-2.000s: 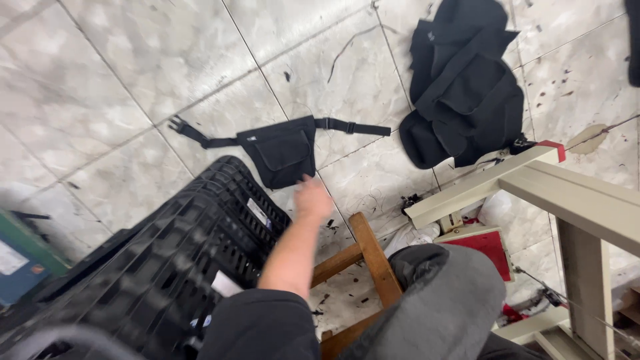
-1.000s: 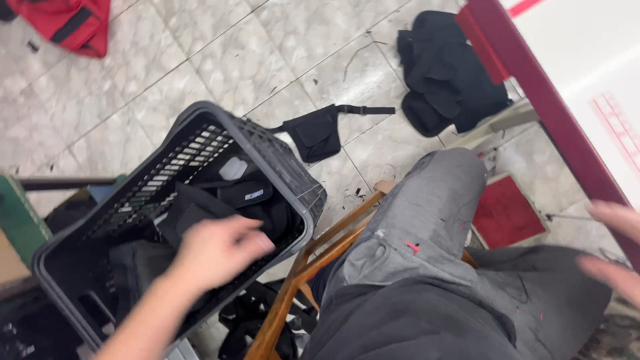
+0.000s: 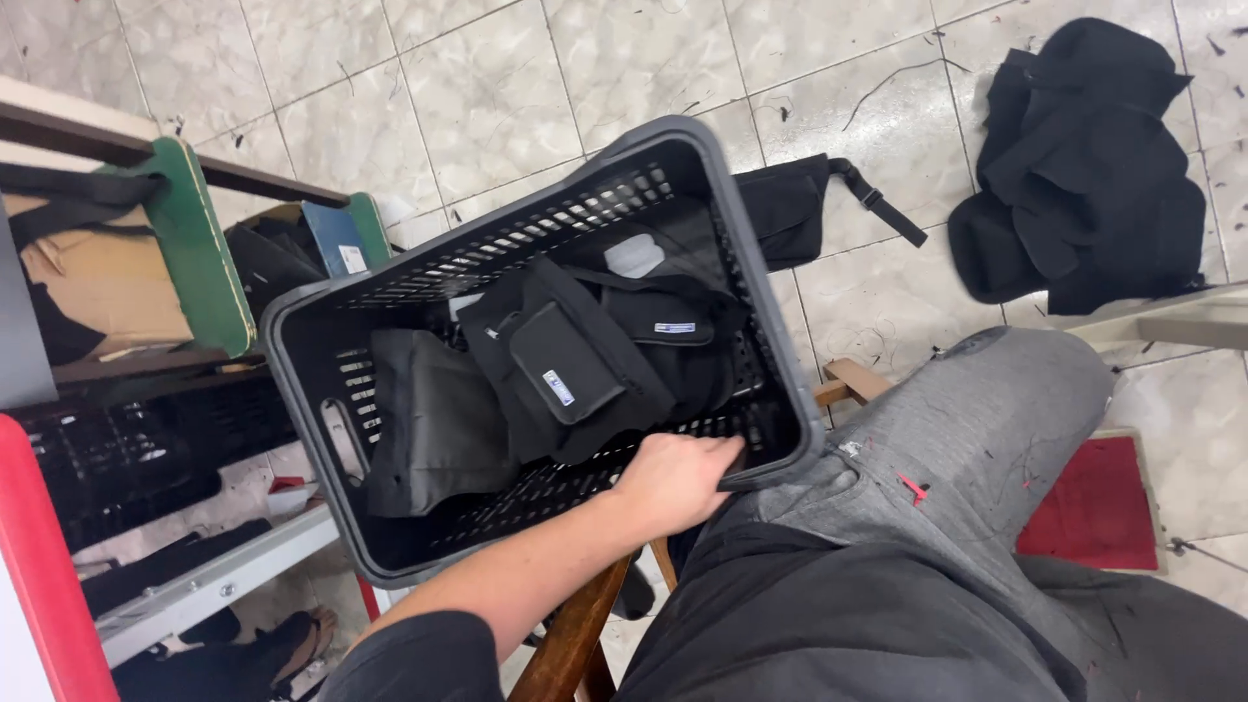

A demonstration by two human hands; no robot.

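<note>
My left hand (image 3: 680, 480) grips the near rim of a black plastic crate (image 3: 726, 210) beside my thigh. The crate is slatted and tilted. Inside it lie a black fabric pouch with a small label (image 3: 565, 361), another black labelled pouch (image 3: 673, 317) and a dark padded fabric piece (image 3: 453, 419). Behind the crate's right side, a black waist pouch with a buckled strap (image 3: 795, 210) lies partly hidden on the tiles. My right hand is out of the frame.
Black fabric pieces (image 3: 1092, 166) are heaped on the floor at upper right. A wooden stool (image 3: 575, 634) is under me, with a red pad (image 3: 1097, 507) on the floor. Shelving with a green panel (image 3: 205, 253) stands at left, above a metal rail (image 3: 224, 585).
My left hand has moved from over the crate's contents to its near rim. The right hand, at the right edge one second ago, has left view. The crate now covers part of the waist pouch.
</note>
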